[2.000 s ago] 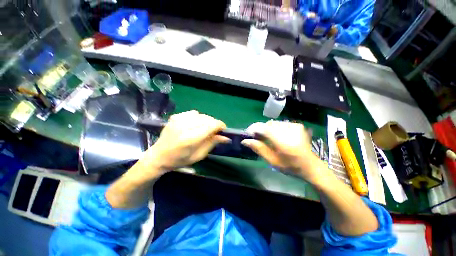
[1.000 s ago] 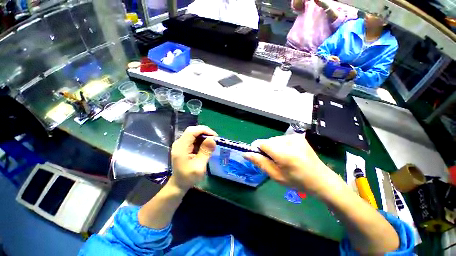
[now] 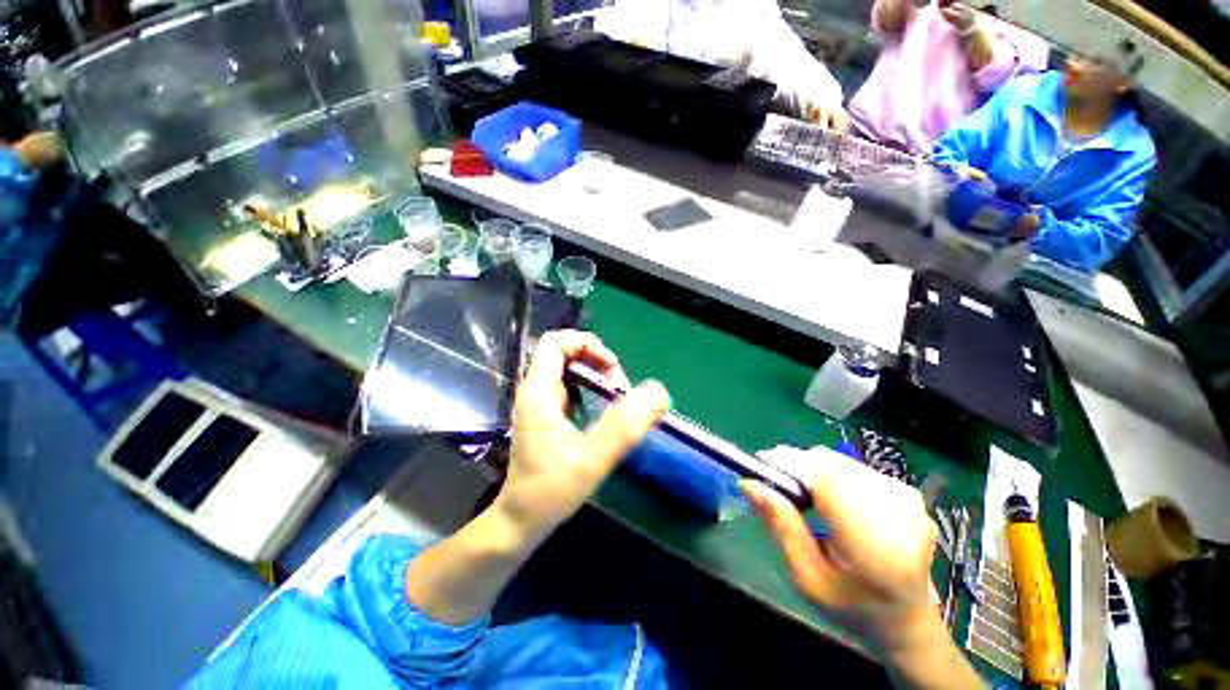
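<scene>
A tablet (image 3: 691,438) is held nearly edge-on above the green mat, its long edge sloping down to the right. Part of a blue lit screen shows below that edge. My left hand (image 3: 573,438) grips its left end, thumb along the edge and fingers behind. My right hand (image 3: 857,539) grips its right end. Most of the tablet's faces are turned away or hidden. Glossy wrapped tablets (image 3: 449,353) lie on the bench to the left of my left hand.
Clear plastic cups (image 3: 496,243) and a blue bin (image 3: 529,140) stand at back left. A dispenser bottle (image 3: 846,382), black panel (image 3: 974,353), yellow-orange tool (image 3: 1033,593) and brown tape roll (image 3: 1151,537) are at right. A white tray (image 3: 223,465) is low left. People sit opposite.
The tablet first showed dark, then a lit blue screen, and is now tilted more edge-on with its right end lower. Both hands stay on it. The view has swung, shifting the bench.
</scene>
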